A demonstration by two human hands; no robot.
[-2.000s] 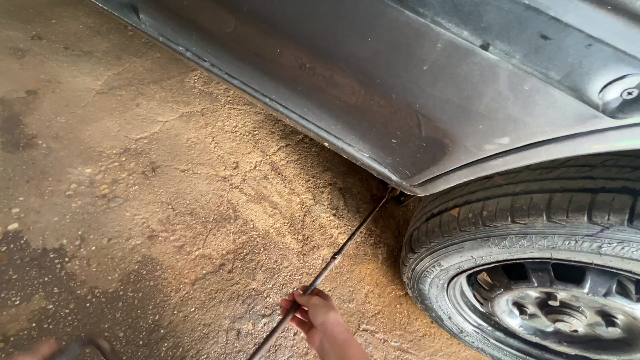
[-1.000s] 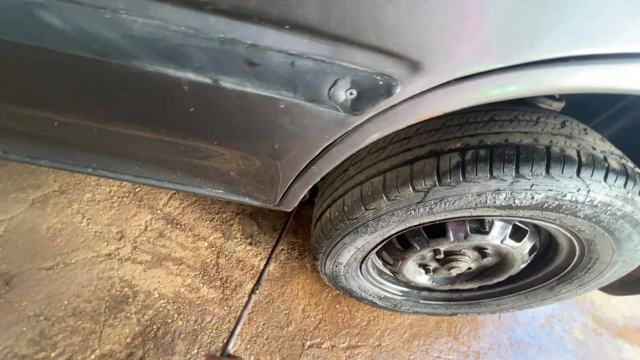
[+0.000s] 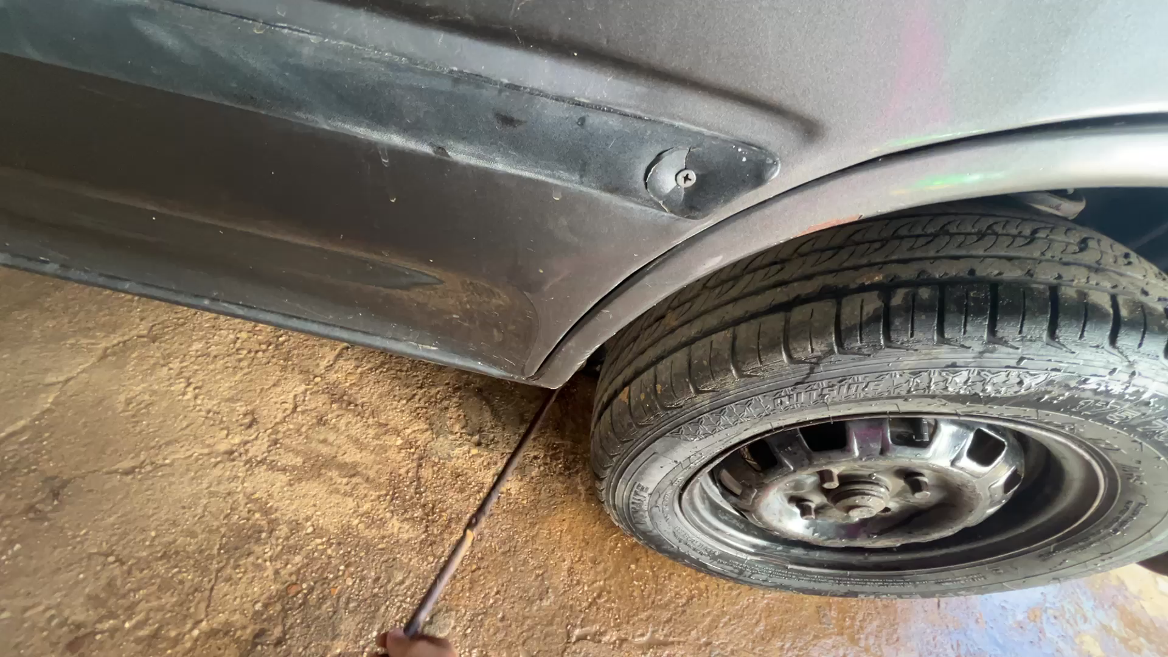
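Observation:
My right hand (image 3: 418, 644) shows only in part at the bottom edge, its fingers closed around the near end of a long thin metal rod (image 3: 474, 522). From there the rod slants up and to the right over the ground. Its far end goes out of sight beneath the lower corner of the grey car body panel (image 3: 456, 338), close to the tyre (image 3: 785, 365). Black steel wheel rim (image 3: 853, 493) and studs around the hub are visible to the right of the rod. My left hand is out of view.
A dark trim strip with a cross-head screw (image 3: 685, 178) runs along the car's side. The wheel arch lip (image 3: 821, 228) curves over the tyre. Rough, cracked brown ground (image 3: 228, 456) lies beside the car, with a wet-looking patch (image 3: 1031, 620) below the wheel.
The view has swung right towards the wheel. My right hand, well in view two seconds ago, now shows only at the bottom edge, still on the rod. The other hand has left the view.

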